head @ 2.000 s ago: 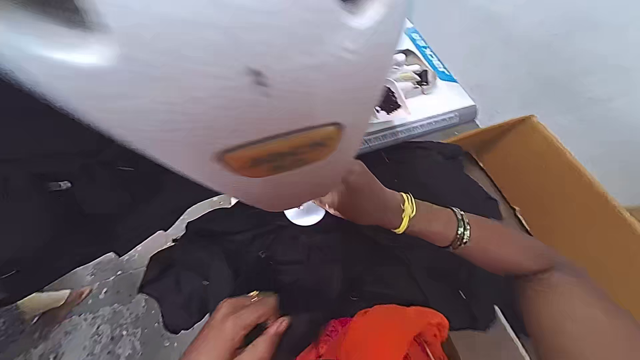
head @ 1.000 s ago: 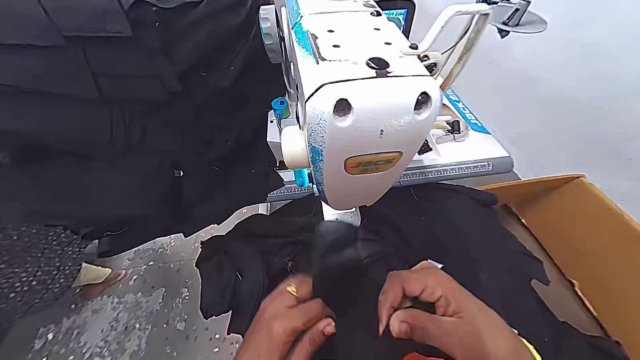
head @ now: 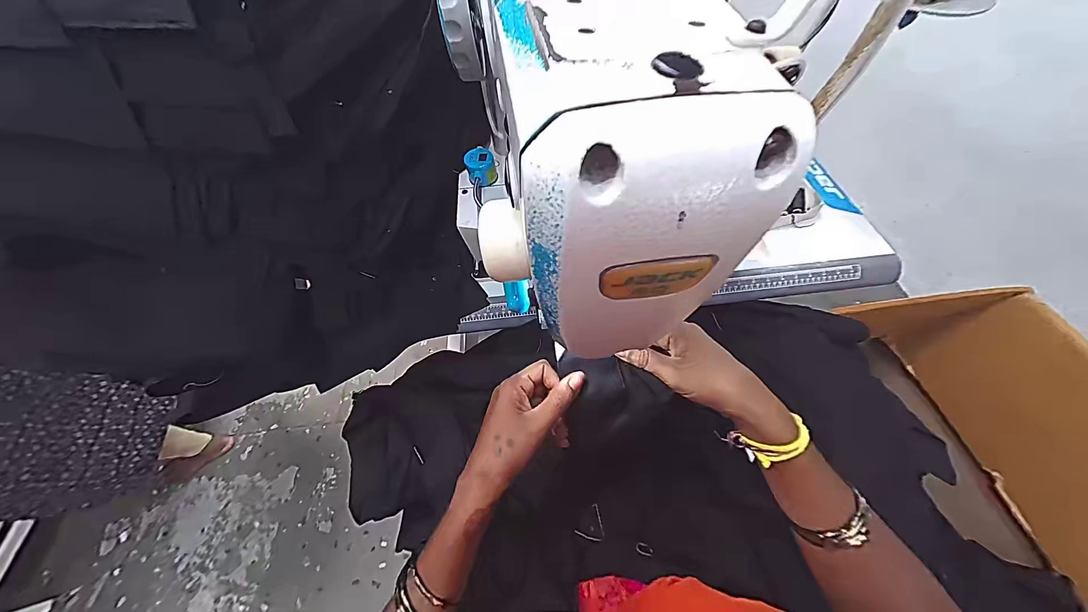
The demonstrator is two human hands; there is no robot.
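A white Jack industrial sewing machine (head: 663,204) fills the upper middle of the view, and its head hides the needle area. Black fabric (head: 646,493) lies bunched below and around it. Just left of the machine head's lower tip, my left hand (head: 527,416) pinches the black fabric between thumb and fingers. My right hand (head: 697,365) grips the same fabric on the right side of the tip, its fingertips partly hidden behind the head. Yellow threads and a bangle circle my right wrist.
A cardboard box (head: 1003,374) stands at the right. More black fabric (head: 212,187) hangs across the upper left. At the lower left are a person's foot (head: 200,455) and patterned clothing (head: 76,442) over a speckled floor. Orange cloth (head: 688,595) shows at the bottom edge.
Both hands have moved up to the fabric beside the machine's tip; one second ago they were lower, over the fabric. The view has shifted a lot since two seconds ago.
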